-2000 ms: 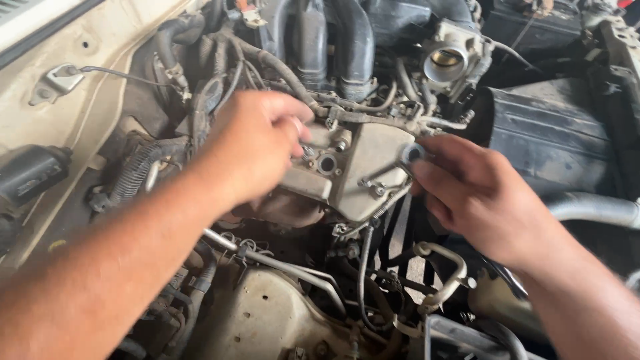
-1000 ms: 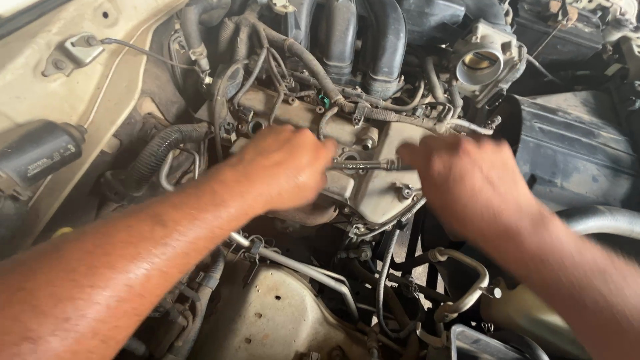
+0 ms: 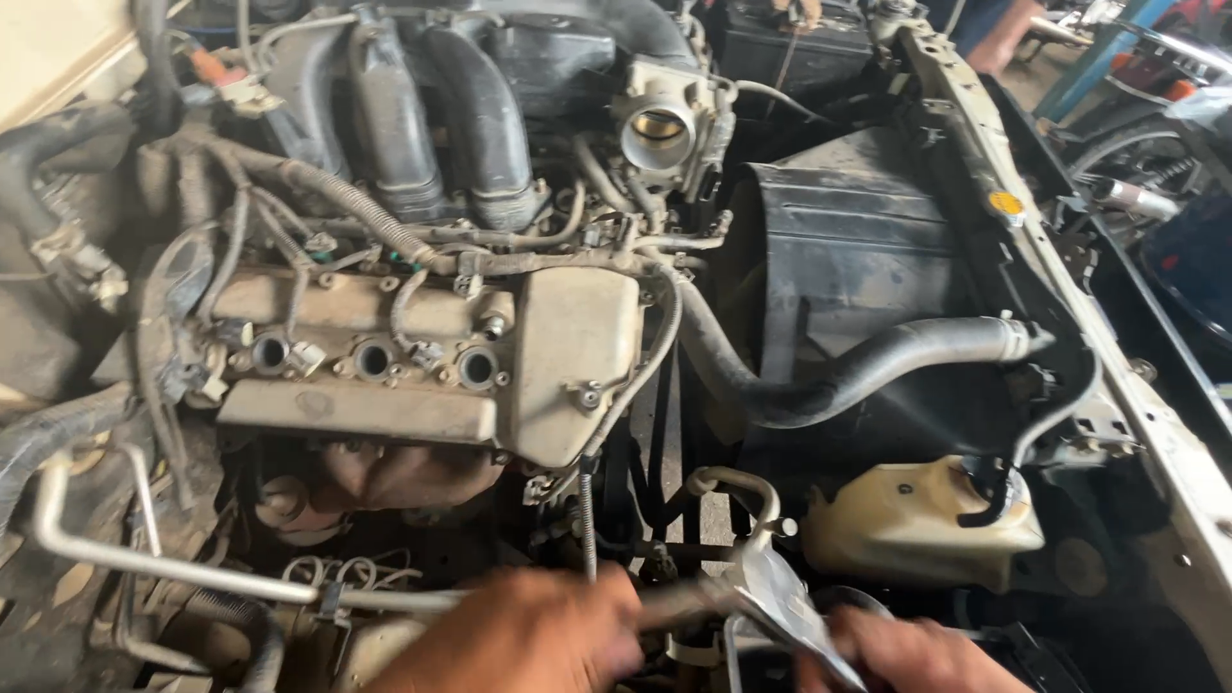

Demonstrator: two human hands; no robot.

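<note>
My left hand (image 3: 539, 630), blurred, is at the bottom edge, closed around a rod-like, blurred tool (image 3: 683, 603) that points right. My right hand (image 3: 905, 654), also blurred and partly cut off, grips a flat silver metal object (image 3: 789, 606) whose exact kind is unclear. The two objects meet or overlap between the hands; whether they are joined cannot be told. Above them is the engine's valve cover (image 3: 356, 409), with several round spark plug wells, one at the right (image 3: 477, 367). Unplugged-looking connectors (image 3: 306, 358) lie beside the wells.
Black intake runners (image 3: 385, 125) and a throttle body (image 3: 658, 135) stand behind the valve cover. A radiator hose (image 3: 847, 375) crosses before the black fan shroud (image 3: 857, 231). A yellowed plastic reservoir (image 3: 924, 525) is at right. Another person's arm (image 3: 1001, 38) shows at the top right.
Both hands have moved from over the valve cover down toward the bottom of the view, uncovering the wells. A silver flat object now shows at my right hand. The view has shifted right.
</note>
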